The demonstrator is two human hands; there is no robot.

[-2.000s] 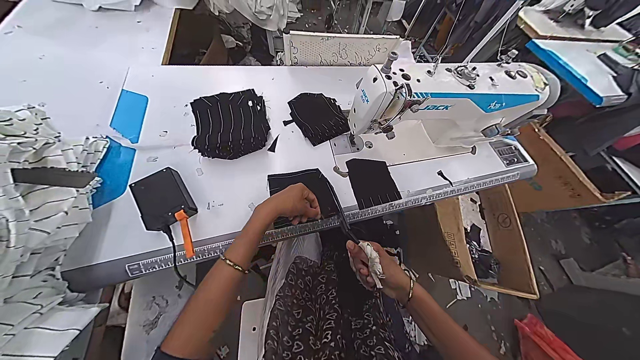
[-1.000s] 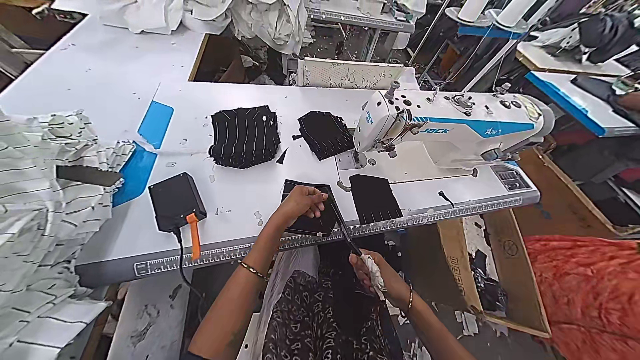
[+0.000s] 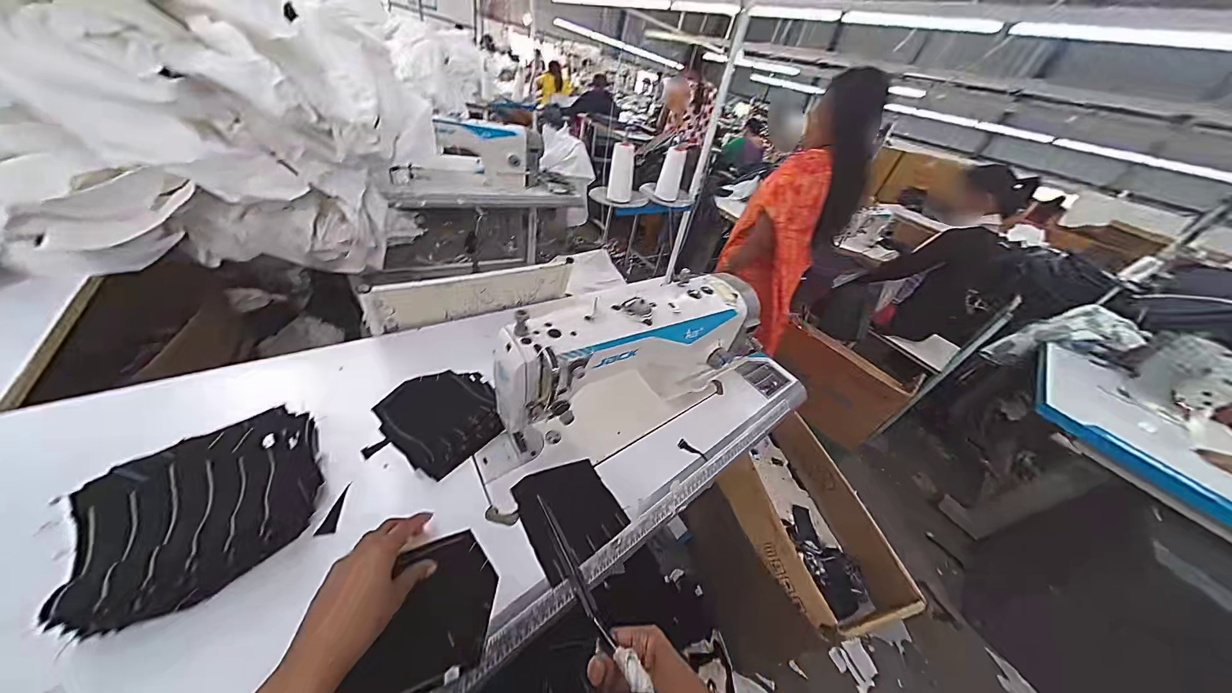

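Note:
My left hand (image 3: 371,587) rests at the upper left edge of a black fabric piece (image 3: 443,606) on the white sewing table, thumb over the cloth and fingers beside it; whether it grips the cloth is hard to tell. My right hand (image 3: 640,659) holds scissors (image 3: 577,577) with white wrapping on the handle, the blades pointing up over another black fabric piece (image 3: 573,510) at the table edge. A stack of black pieces with pale lines (image 3: 197,520) lies at left, a smaller black stack (image 3: 438,423) beside the Jack sewing machine (image 3: 616,356).
A cardboard box (image 3: 837,539) with dark scraps stands below the table's right end. A person in orange (image 3: 789,231) stands beyond the machine; another in dark clothing (image 3: 953,260) sits farther right. White cloth (image 3: 192,125) is heaped at the upper left, near thread cones (image 3: 621,173).
The view has swung up and right, bringing the workshop and other people into sight. My left hand was over the black piece near the scissors tip; now it is at the piece's upper left edge.

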